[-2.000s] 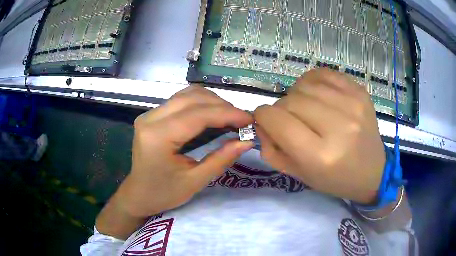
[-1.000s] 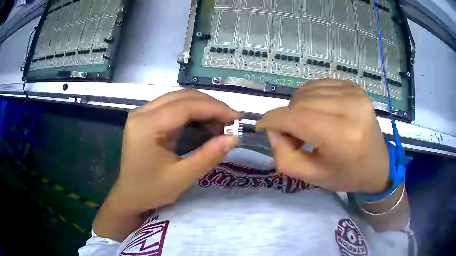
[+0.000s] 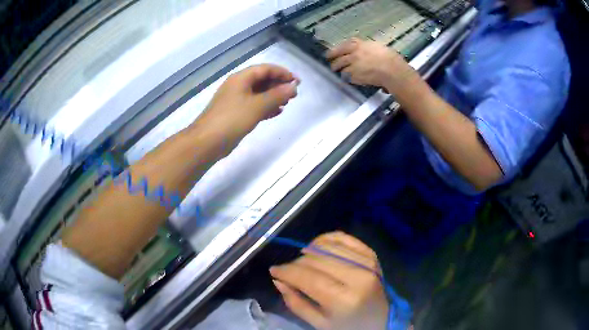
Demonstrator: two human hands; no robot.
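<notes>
My left hand (image 3: 252,97) reaches out over the white conveyor surface, fingers curled and thumb and forefinger tips close together. A small pale spot shows at the tips; whether it is the metal-shelled component or a nail I cannot tell. My right hand (image 3: 336,277) is low and nearer my body, past the rail, fingers bent; I cannot tell if it holds anything. It wears a blue wrist strap (image 3: 399,312). A green and dark carrier (image 3: 155,274) lies at the lower left, partly hidden by my left arm.
Another worker in a blue shirt (image 3: 516,97) stands at the right, one hand (image 3: 365,63) at another carrier (image 3: 310,46). A blue coiled cord (image 3: 145,188) crosses my left forearm. The metal rail (image 3: 294,200) runs diagonally. A grey box marked AGV (image 3: 546,200) stands beyond.
The view has swung towards the neighbouring worker. My hands, close together around the small component before, are now apart, the left extended over the conveyor. The component is no longer clearly visible.
</notes>
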